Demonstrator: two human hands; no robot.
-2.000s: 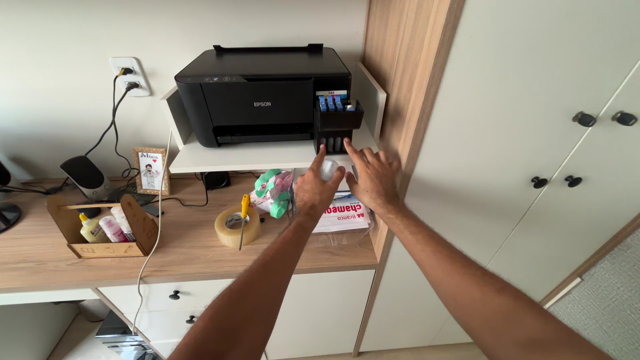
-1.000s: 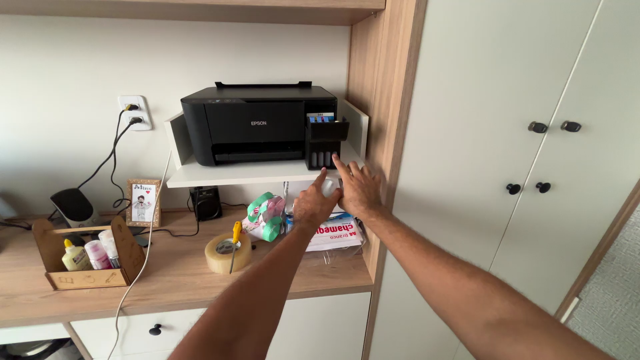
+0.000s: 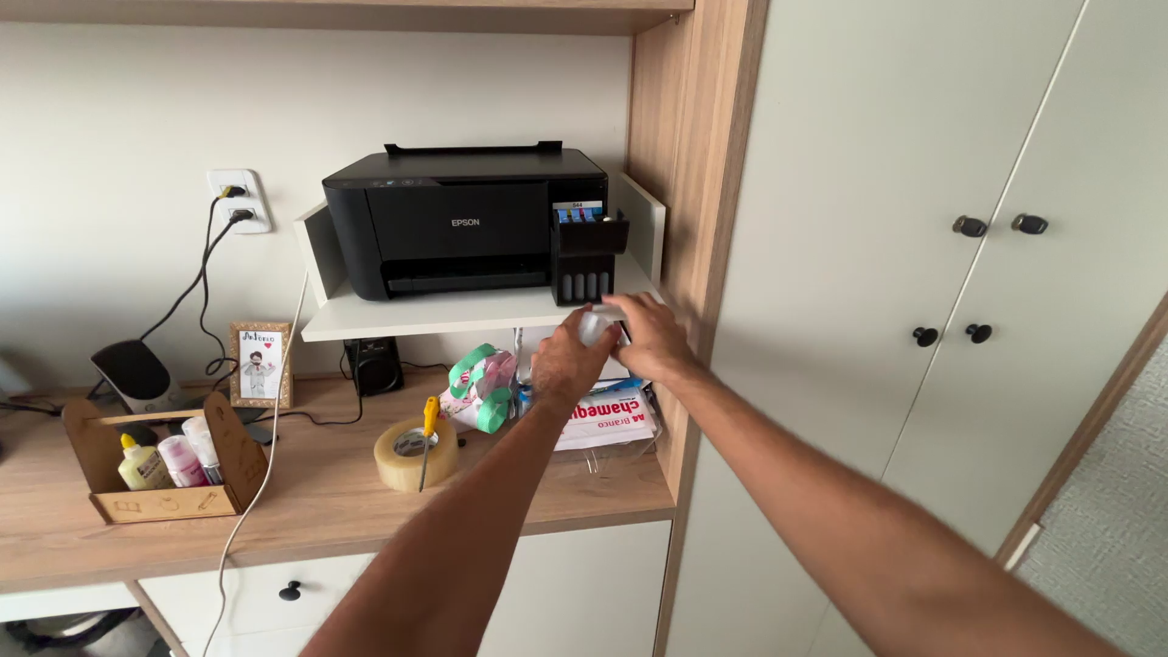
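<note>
My left hand (image 3: 568, 360) grips a small whitish translucent bottle (image 3: 595, 327), just below the front edge of the white printer shelf (image 3: 411, 319). Against the top of that bottle rest the fingers of my right hand (image 3: 650, 336), curled over it from the right; how firmly they hold it is hard to see. Above both hands stands a black Epson printer (image 3: 465, 224). Its ink tank unit (image 3: 584, 278) sits at the right front with the cover (image 3: 591, 239) tipped open, and blue tank caps (image 3: 577, 216) show behind it.
A tape roll (image 3: 415, 464) with a yellow-handled screwdriver (image 3: 430, 424) leaning on it lies on the wooden desk. Near it are a green and pink item (image 3: 484, 388) and a paper pack (image 3: 607, 420). A wooden caddy (image 3: 164, 505) holds bottles. A white cable (image 3: 260, 497) hangs over the desk edge. Cabinet doors rise at right.
My right hand has moved from beside the bottle, fingers raised toward the ink tanks, to its top. The bottle stays in my left hand. The view has shifted.
</note>
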